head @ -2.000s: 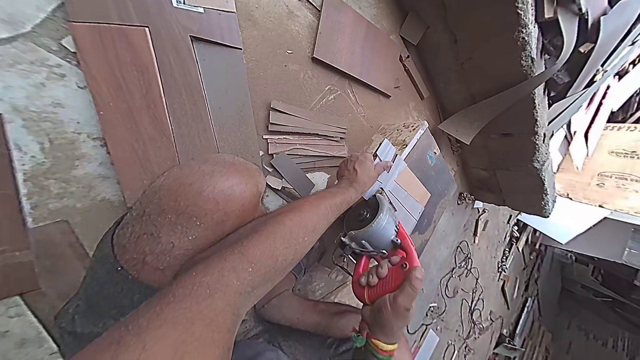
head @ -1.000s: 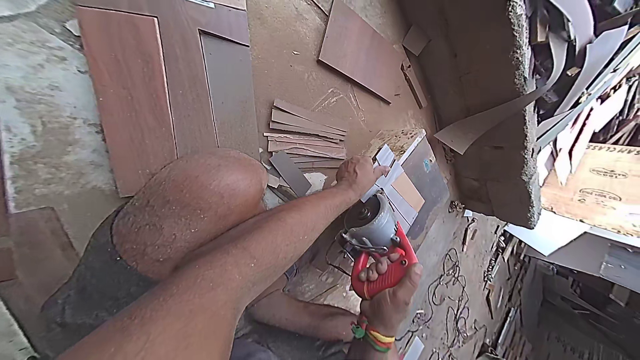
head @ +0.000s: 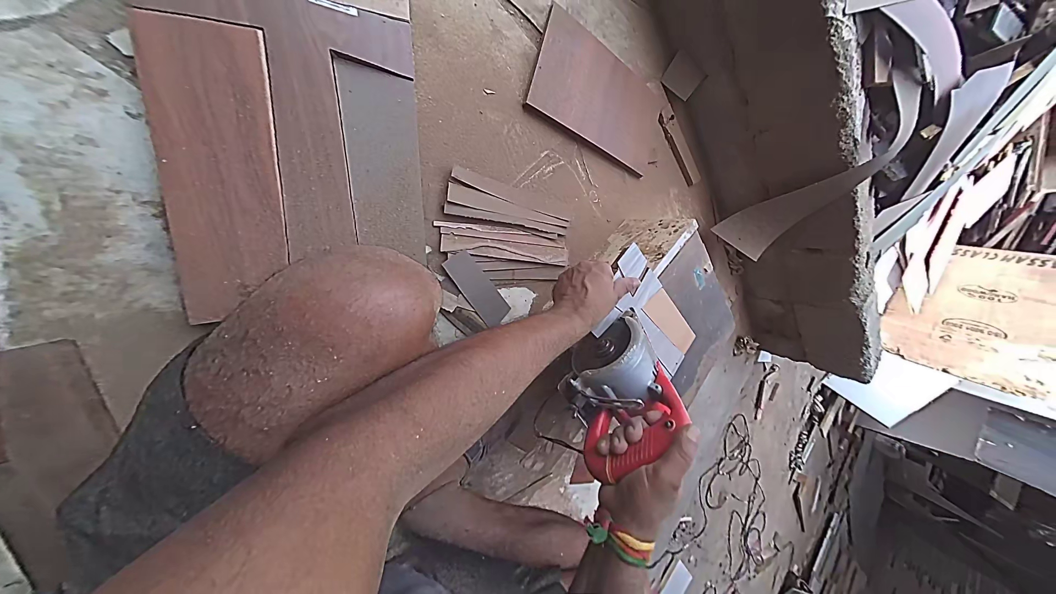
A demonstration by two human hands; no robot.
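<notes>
My right hand [head: 648, 450] is closed round the red handle of a power saw [head: 615, 355] with a grey motor body. Its blade is hidden from view. Just above the saw, my left hand [head: 587, 289] holds pale thin strips [head: 634, 262] down against a block-like board, thumb stretched to the right and other fingers partly hidden. That board [head: 701, 289] has a dark face and a rough, chipped far end. A tan rectangular piece [head: 668, 322] lies on it beside the strips. Coloured bands circle my right wrist.
Cut brown strips [head: 503, 206] lie fanned on the floor left of the board. Brown panels [head: 590, 91] rest farther off and at left [head: 214, 157]. A rough-edged slab [head: 767, 165] stands at right, near offcuts and a cord [head: 730, 487]. My bent knee [head: 330, 330] is close by.
</notes>
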